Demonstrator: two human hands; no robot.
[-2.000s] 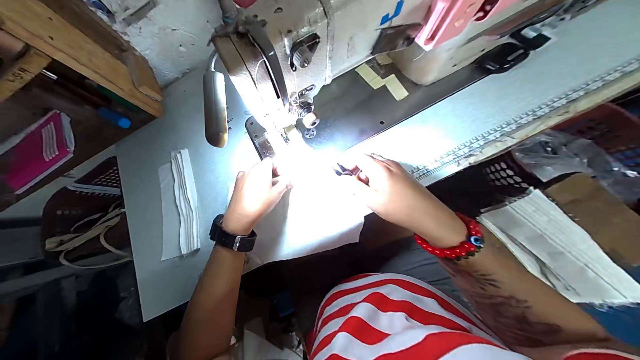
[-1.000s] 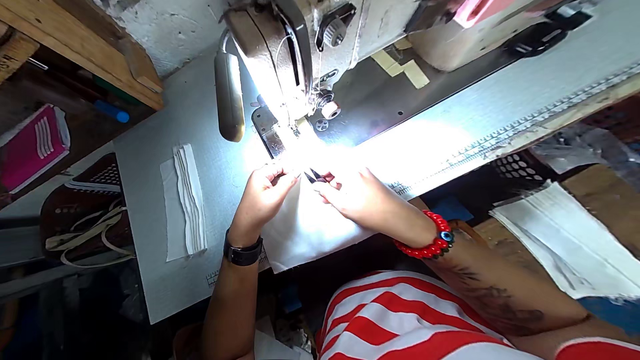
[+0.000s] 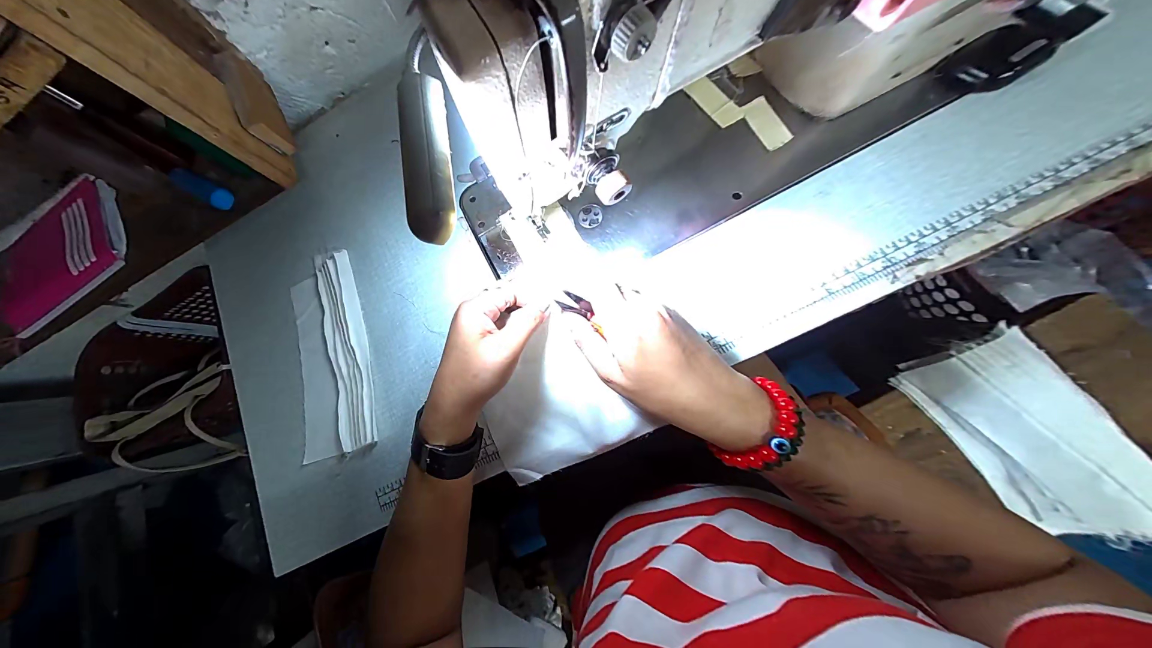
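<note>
White fabric (image 3: pixel 567 409) lies at the table's near edge, partly under the presser foot (image 3: pixel 537 225) of a sewing machine (image 3: pixel 504 81). My left hand (image 3: pixel 486 346) pinches the fabric between thumb and fingers, just in front of the foot. My right hand (image 3: pixel 652 351) holds a small dark-bladed cutting tool (image 3: pixel 573 306), probably thread snips, over the cloth, its tip near my left fingertips. Glare from the machine's lamp washes out the fabric around the needle and part of my right fingers.
Folded white cloth strips (image 3: pixel 346 360) lie on the table at left. A stack of white fabric pieces (image 3: pixel 1035 432) rests at right. A printed ruler scale (image 3: pixel 990 220) runs along the table edge. A wooden shelf (image 3: pixel 162 81) with a pink packet (image 3: pixel 63 256) stands at far left.
Both hands have come closer together in front of the presser foot, and the cutting tool now points at the left fingertips. The view has shifted nearer to the machine.
</note>
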